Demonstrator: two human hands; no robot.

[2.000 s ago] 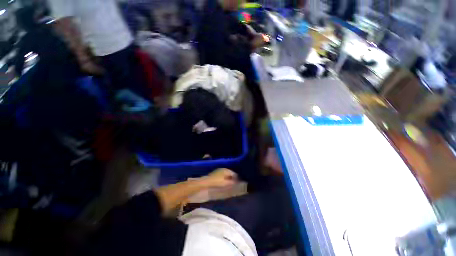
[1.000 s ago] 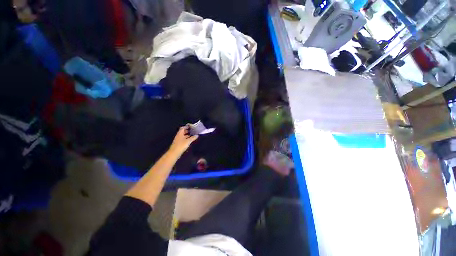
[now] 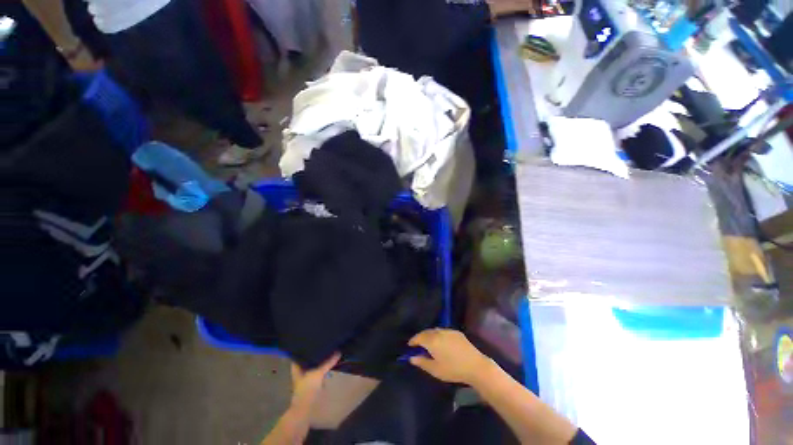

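Note:
A heap of black cloth fills and overhangs a blue bin in front of me. My left hand is shut on the cloth's near lower edge at the front of the bin. My right hand is at the bin's near right corner, its thumb and fingers curled towards the black cloth. Whether it grips any cloth is too unclear to tell. Small pale label-like patches show on the dark cloth behind the big black fold.
A white cloth heap stands behind the bin. At right are a white table with a blue edge and its grey extension. A grey motor-like unit lies beyond. A person is at upper left; dark garments hang at left.
My left hand has moved from the white label to the cloth's near edge. My right hand has come into view. The black cloth now bulges over the bin's front rim.

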